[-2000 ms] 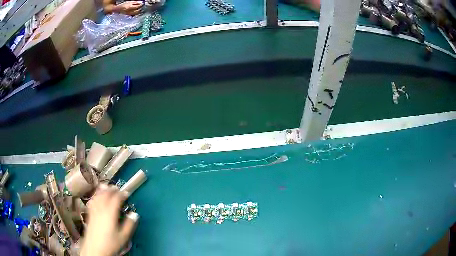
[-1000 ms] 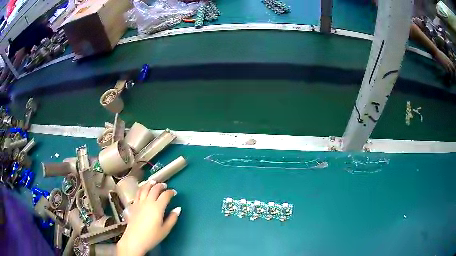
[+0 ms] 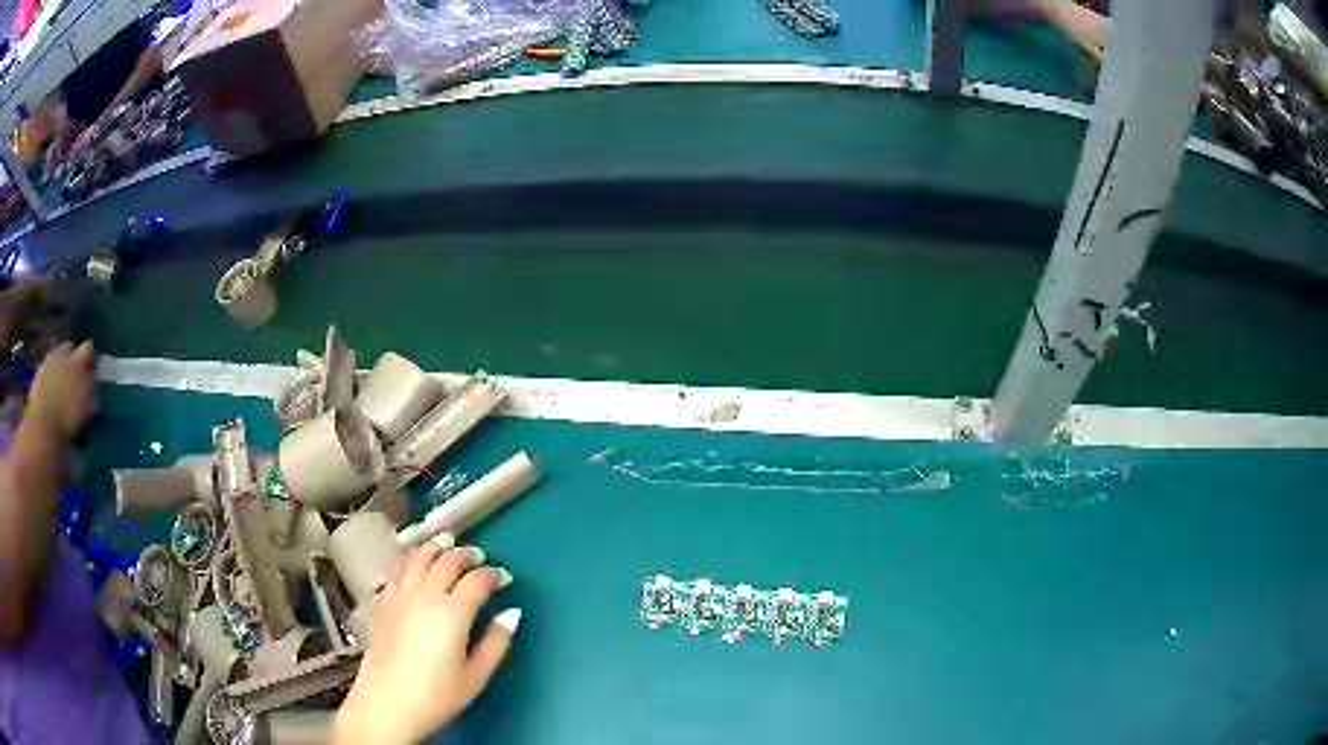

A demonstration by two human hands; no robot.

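My left hand (image 3: 425,633) lies palm down at the right edge of the housing pile, fingers a little apart, fingertips beside a beige barrel; no grip on anything shows. The pile of grey-beige fan housings (image 3: 332,459) has round barrels, open handle shells and small green boards on wires. One pale handle (image 3: 473,498) sticks out to the right above my fingers. A PCB panel of several joined green-white boards (image 3: 744,610) lies flat on the teal bench, right of my hand. My right hand is not in view.
Beyond the white edge (image 3: 714,412), the dark green conveyor (image 3: 655,299) carries a fan unit (image 3: 249,294) with a blue battery. A white post (image 3: 1092,248) stands at right. Another person's arm (image 3: 29,495) is at far left. A carton (image 3: 270,73) and plastic bag are beyond.
My left hand has moved from over the pile to its right edge, then stayed nearly still. The conveyor unit has shifted left. Another person's arm has come in at far left.
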